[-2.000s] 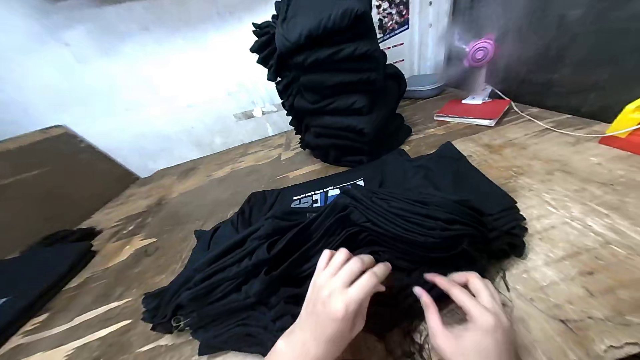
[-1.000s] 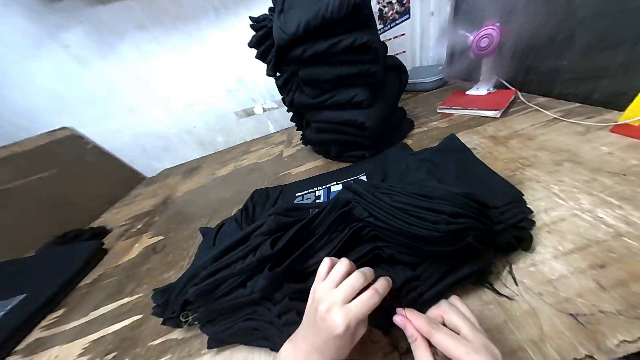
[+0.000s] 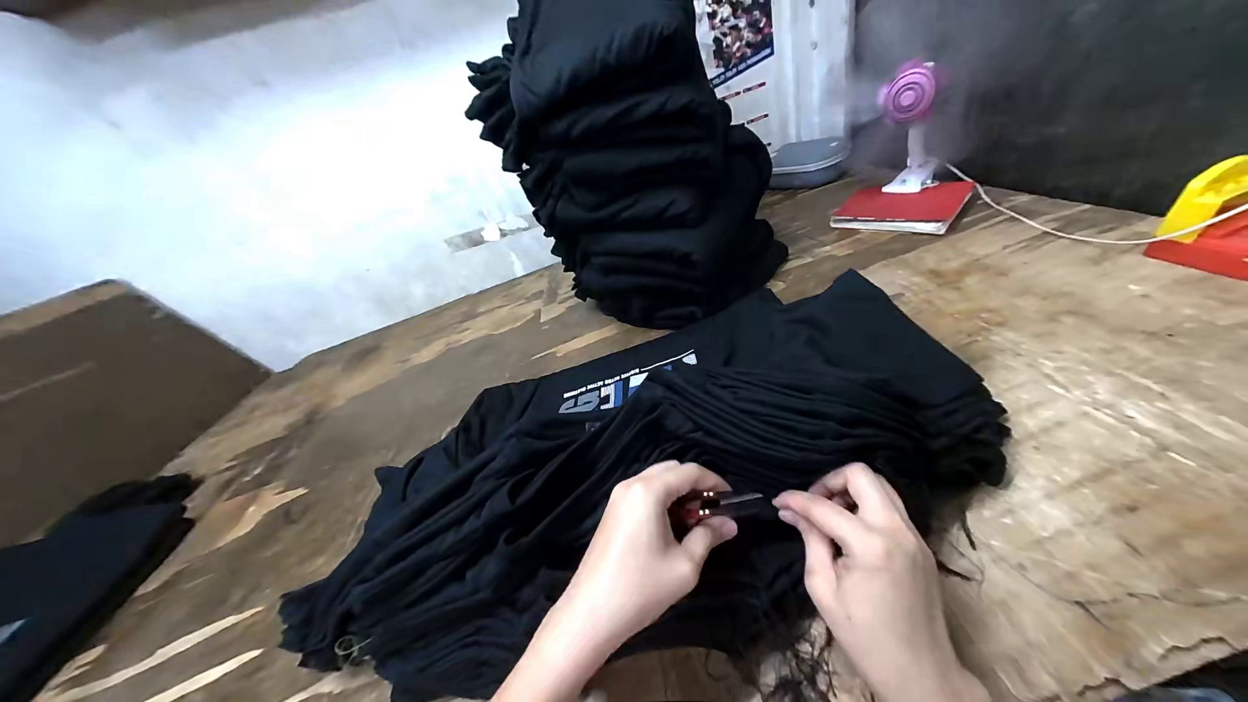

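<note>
A heap of black printed T-shirts [image 3: 780, 419] lies fanned out in layers on the wooden table. Over its near edge, my left hand [image 3: 653, 546] grips small thread snips [image 3: 717, 505] with red on the handle, the blades pointing right. Just right of the blade tips is my right hand [image 3: 858, 546], its thumb and forefinger pinched together at the cloth edge; whether a thread is between them is too small to tell. Loose dark threads [image 3: 799, 668] hang below the hands.
Behind the heap rises a tall stack of folded black garments [image 3: 643, 166]. At the back right a pink fan [image 3: 912, 97] stands on a red book [image 3: 902, 207], its white cable running to a yellow and red object [image 3: 1209, 210]. More black cloth [image 3: 88, 565] lies at left.
The snips now show in my left hand. My right thumb and forefinger were apart two seconds ago and are now pinched together.
</note>
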